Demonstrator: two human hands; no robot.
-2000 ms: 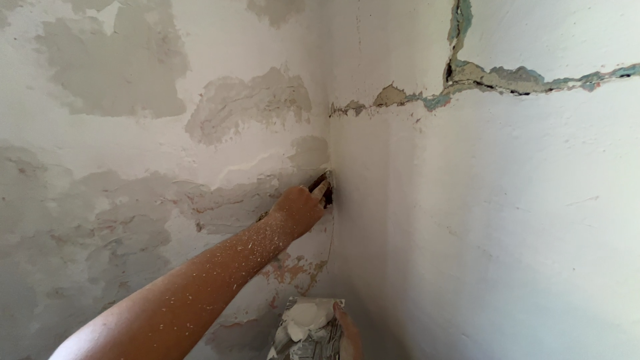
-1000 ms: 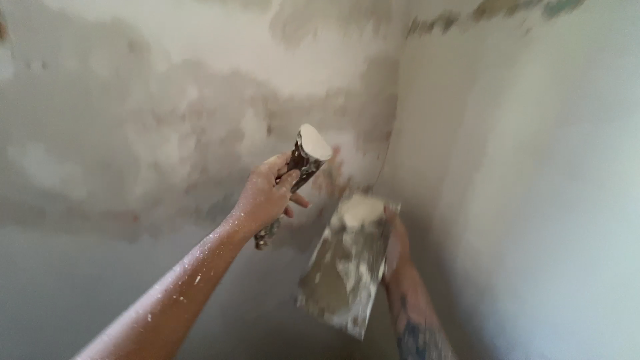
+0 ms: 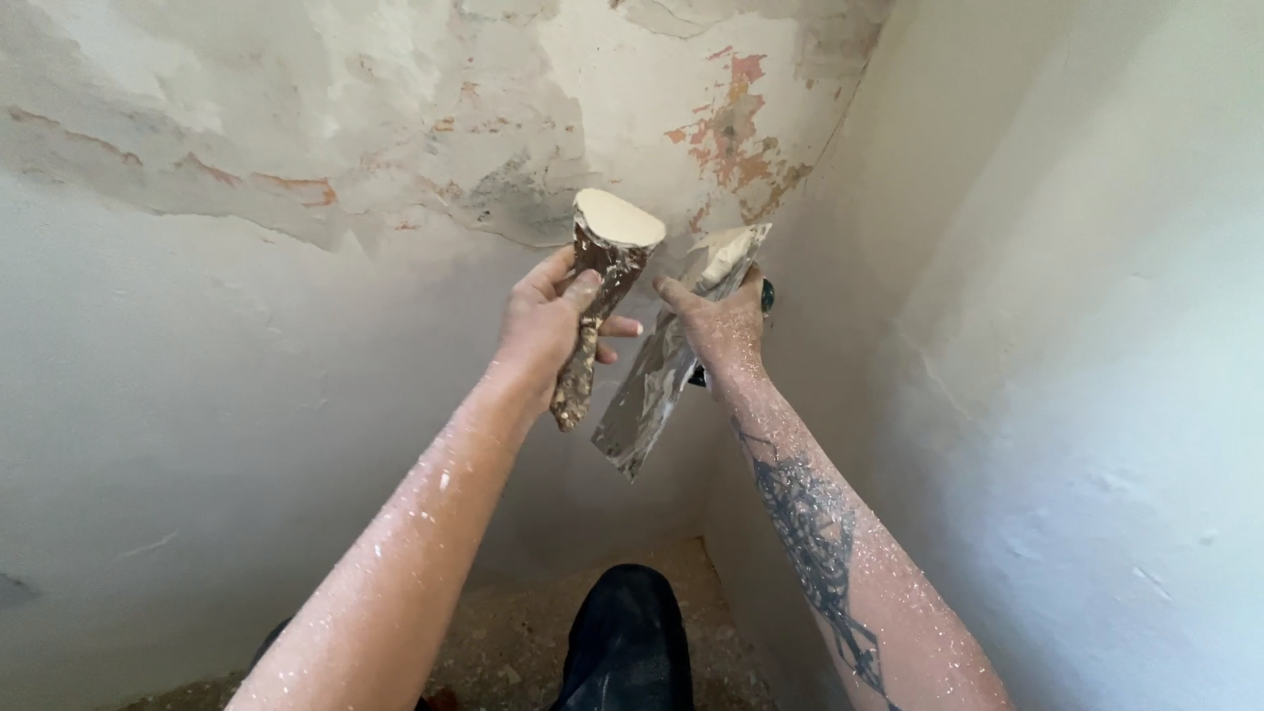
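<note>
My left hand grips a putty knife coated in dried plaster, its wide end up and bearing a smooth layer of cream filler. Just to the right, my right hand is closed on a metal plastering trowel tilted with its long blade running down to the left. A lump of cream filler lies near the blade's upper end. Most of the trowel's handle is hidden behind the hand. The two tools are close together, in front of the wall corner.
A patched wall with flaking plaster and reddish bare spots stands ahead. It meets a smoother wall on the right. Below are the debris-strewn floor and my dark-clad knee.
My left hand has come away from the wall corner, where it was two seconds ago, and now holds the putty knife beside the trowel. The view has tilted down.
</note>
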